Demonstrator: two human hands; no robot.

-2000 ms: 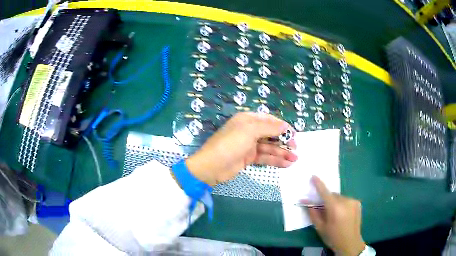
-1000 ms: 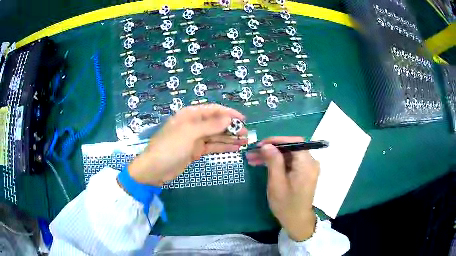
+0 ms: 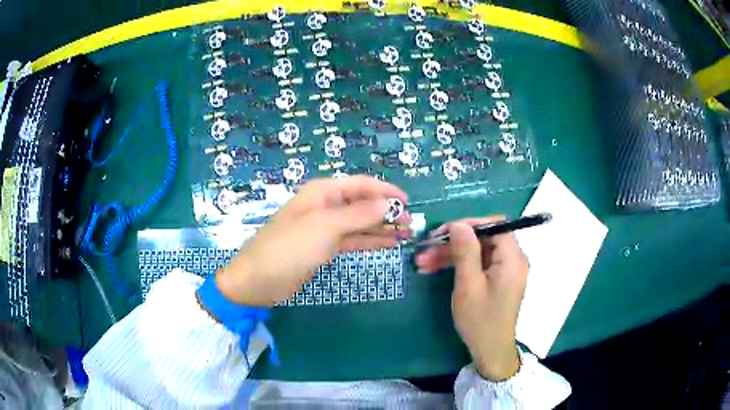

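My left hand, with a blue strap at the wrist, holds a module with a white-silver disc at its fingertips. My right hand holds black tweezers like a pen. The tweezers' tips are close to my left fingertips; whether they touch the module or hold anything is too small to tell. A pale adhesive pad sheet with a grid of small dark-edged squares lies partly under my left hand and forearm. A white paper lies tilted beside and partly behind my right hand.
A clear blister tray with rows of modules lies beyond my hands. Stacked clear trays stand at the right. A black box and a coiled blue cord are at the left. Yellow tape crosses the far side.
Since two seconds ago, my right hand has come up from the white paper and now has the tweezers beside my left fingertips. The paper lies turned. The camera view has also shifted.
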